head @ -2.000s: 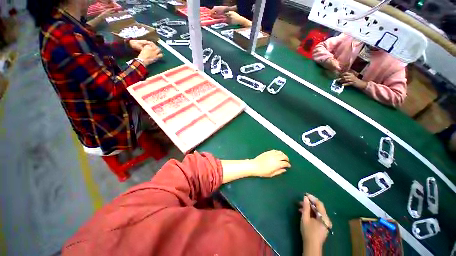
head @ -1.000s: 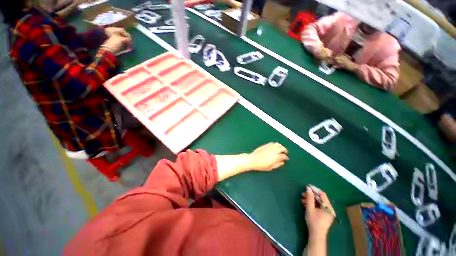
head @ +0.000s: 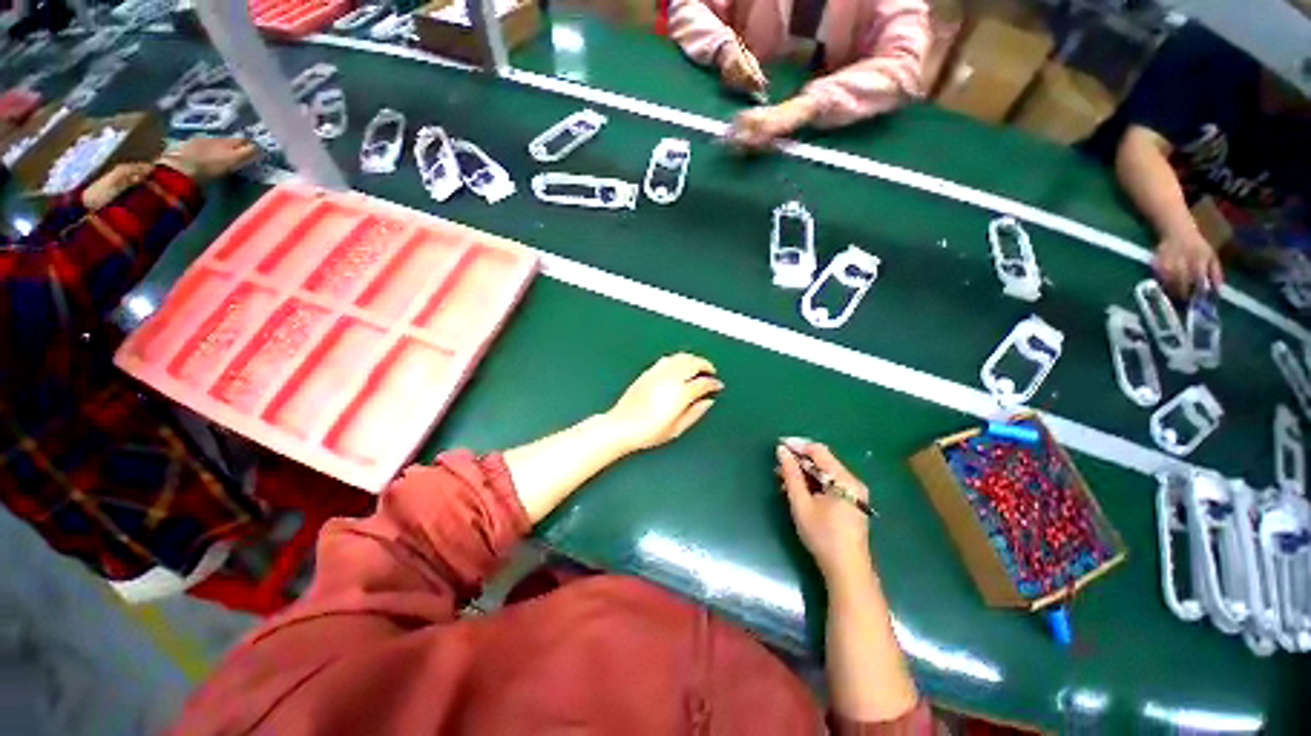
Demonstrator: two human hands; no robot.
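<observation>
My left hand (head: 669, 401) rests on the green worktop (head: 575, 338), fingers curled; nothing shows in it, but its underside is hidden. My right hand (head: 825, 499) holds a slim pen-like tool (head: 838, 485) over the worktop, tip pointing right. Right of it stands an open cardboard parts box (head: 963, 521) heaped with small red and blue parts (head: 1028, 503). A blue piece (head: 1012, 431) lies at its far edge and another blue piece (head: 1061, 624) by its near edge. White oval frames lie on the belt, the nearest one (head: 1022, 360) beyond the box.
A pink-red compartment tray (head: 396, 391) lies left of my left hand, near a grey post (head: 269, 89). Stacked white frames (head: 1234, 561) stand right of the box. A person in plaid (head: 72, 288) sits left. Across the belt are a pink-sleeved person (head: 863, 65) and one in dark clothing (head: 1186, 144).
The view has swung to the right, bringing the stacked frames and the dark-clothed person into view. The pink-sleeved person's hands are now apart. My right hand still holds the tool.
</observation>
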